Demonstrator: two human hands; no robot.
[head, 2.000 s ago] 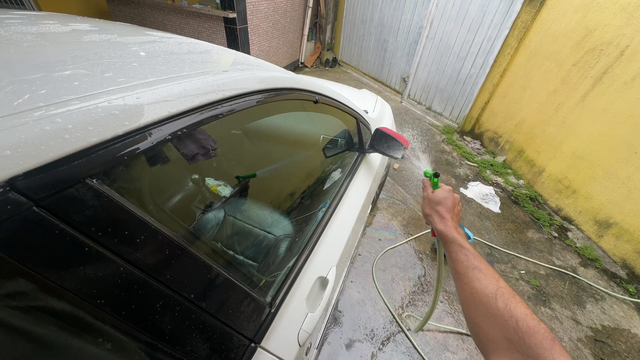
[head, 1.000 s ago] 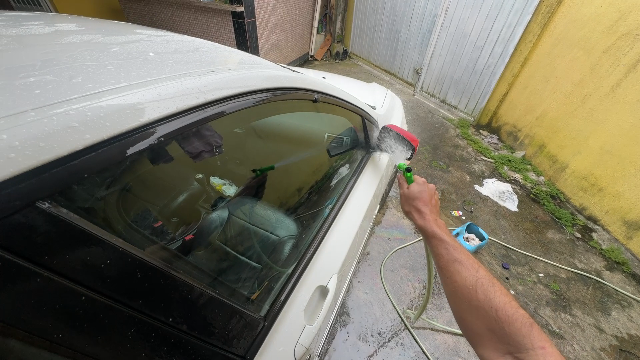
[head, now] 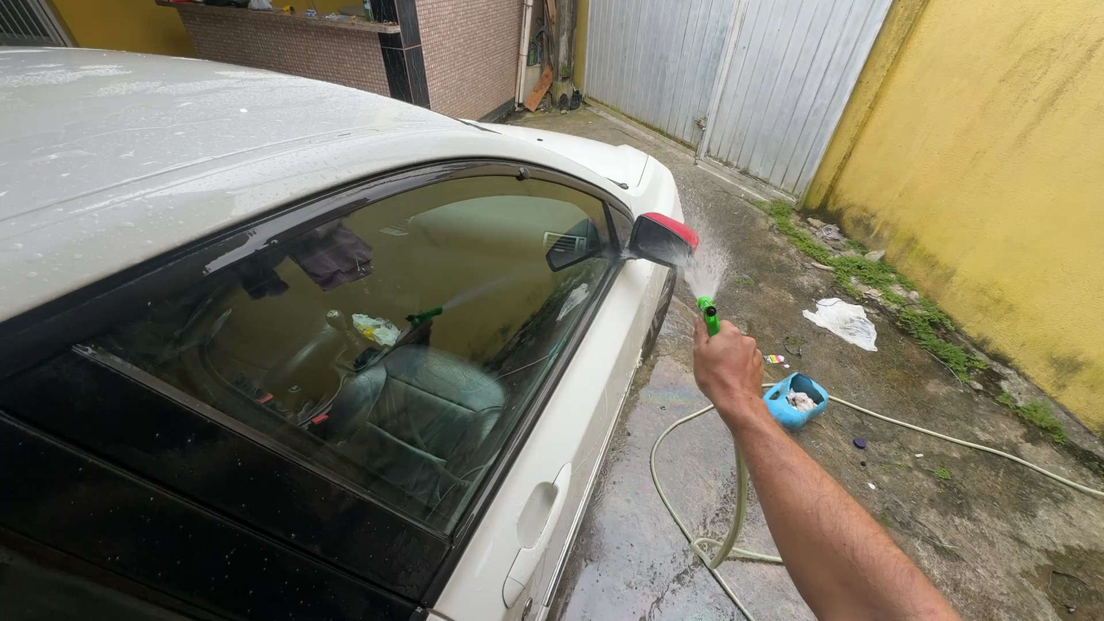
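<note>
My right hand (head: pixel 729 362) is closed around a green hose spray nozzle (head: pixel 708 316), held out at the centre right. Water fans from its tip beside the red and black side mirror (head: pixel 664 240) of a white car (head: pixel 552 414). A pale garden hose (head: pixel 740 492) hangs below the hand and loops on the ground. Drops of water lie on the car's roof (head: pixel 172 147). The side window (head: pixel 414 345) is closed, with a seat visible through it and a reflection of the spray. My left hand is not in view.
On the wet concrete, right of my hand, stands a cut blue plastic container (head: pixel 795 400) with something whitish inside. A white crumpled sheet (head: pixel 843 323) lies near the weeds along the yellow wall (head: pixel 1009 190). Behind the car are a metal gate (head: pixel 733 86) and a tiled counter (head: pixel 293 47).
My right hand has shifted a little with the nozzle, and the spray now passes along the mirror's outer side. The blue container, mostly behind the hand two seconds ago, shows fully.
</note>
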